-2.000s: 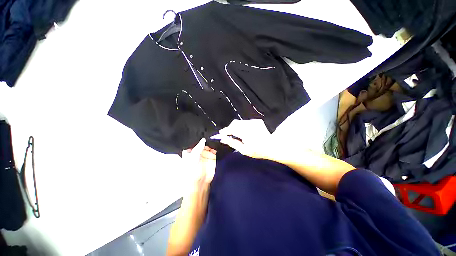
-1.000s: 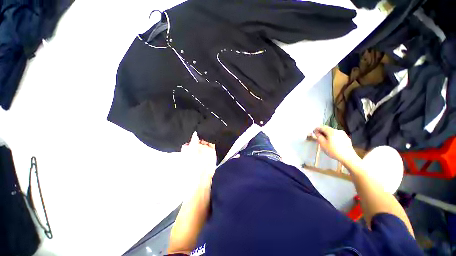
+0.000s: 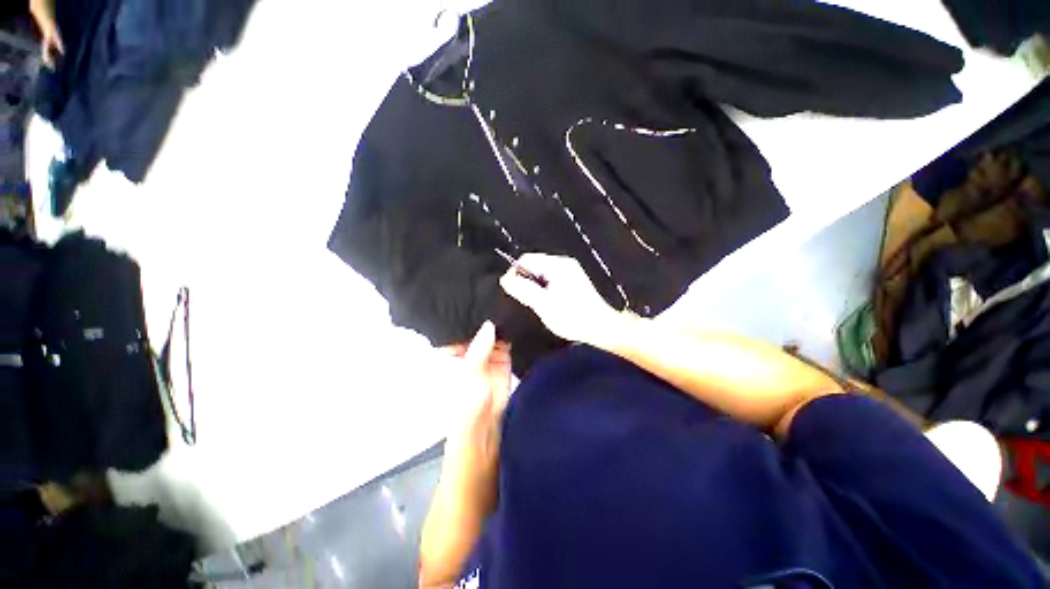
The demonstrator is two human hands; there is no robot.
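A black jacket (image 3: 553,138) with broken whitish trim lines lies flat on the white table, a hanger hook at its neck. My left hand (image 3: 484,362) pinches the jacket's hem at its near edge, thumb up. My right hand (image 3: 558,293) is over the lower front, just beside the pocket trim. It holds a small dark tool (image 3: 529,274) with a thin pale tip, perhaps thread snips, its tip near the pocket line. Whether the tip touches the cloth cannot be told.
An empty black hanger (image 3: 184,366) lies on the white table (image 3: 276,288) at left, beside dark garments (image 3: 86,345). Another person's hand (image 3: 48,35) shows at top left. Dark garments (image 3: 967,357) are heaped at right, near a round stool top (image 3: 967,458) and something red (image 3: 1027,466).
My right hand has come back from the right, off the table, to the jacket front. My left hand stays at the hem. The view has shifted, so the jacket appears further right.
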